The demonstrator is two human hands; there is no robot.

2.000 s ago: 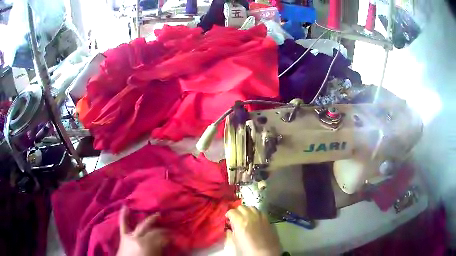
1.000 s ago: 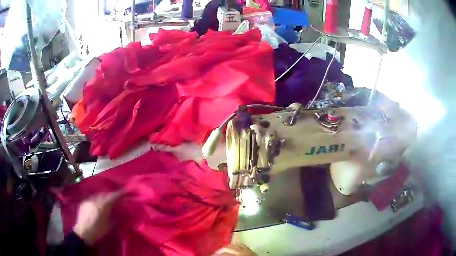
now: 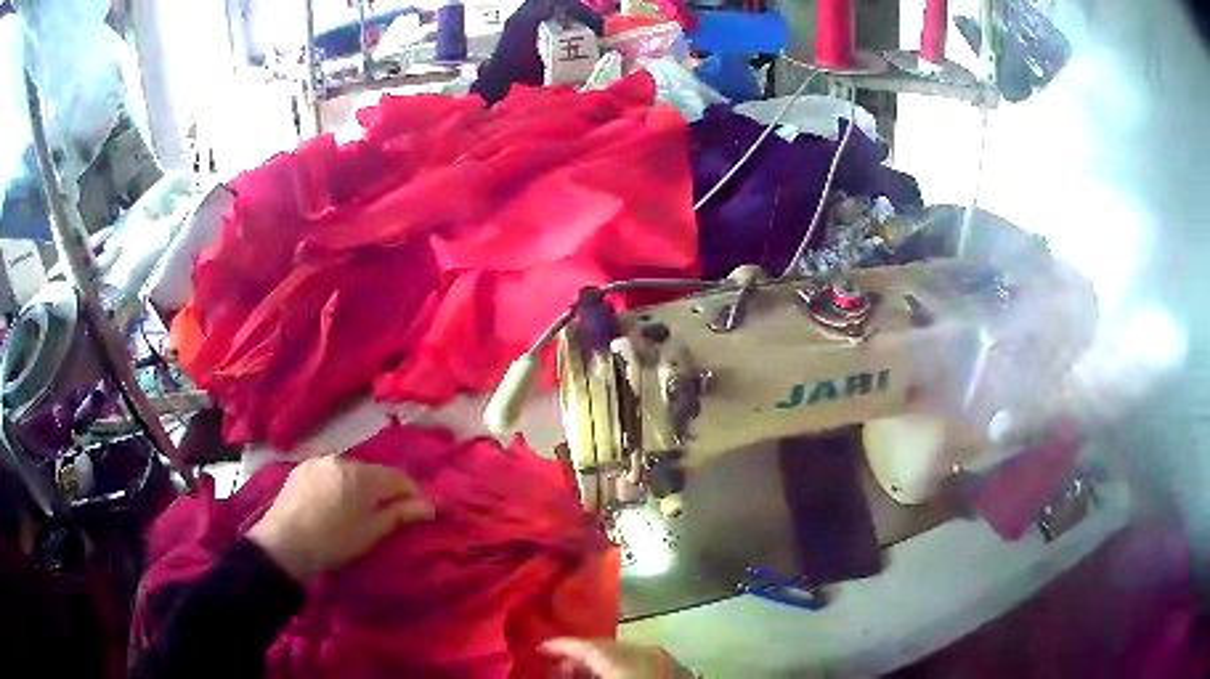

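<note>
The red fabric piece [image 3: 451, 570] lies bunched on the table left of the needle, crimson with a brighter orange-red area at its right. My left hand [image 3: 338, 515] is on top of it, fingers bent towards the right; whether it grips the cloth is unclear. My right hand [image 3: 613, 658] is at the bottom edge, partly cut off, by the fabric's lower right; its hold is unclear. The sewing machine [image 3: 849, 365] stands to the right, its presser foot area [image 3: 646, 531] brightly lit beside the fabric's right edge.
A heap of red pieces [image 3: 451, 239] lies behind the workpiece. Blue snips [image 3: 783, 589] and a dark cloth pad [image 3: 829, 504] lie right of the needle. A pale lamp-like knob [image 3: 511, 395] hangs at the machine head's left. Purple fabric [image 3: 756, 186] lies behind the head.
My left hand has moved up and right over the fabric since one second ago. The fabric is more bunched. My right hand shows slightly more at the bottom edge. The view has shifted a little.
</note>
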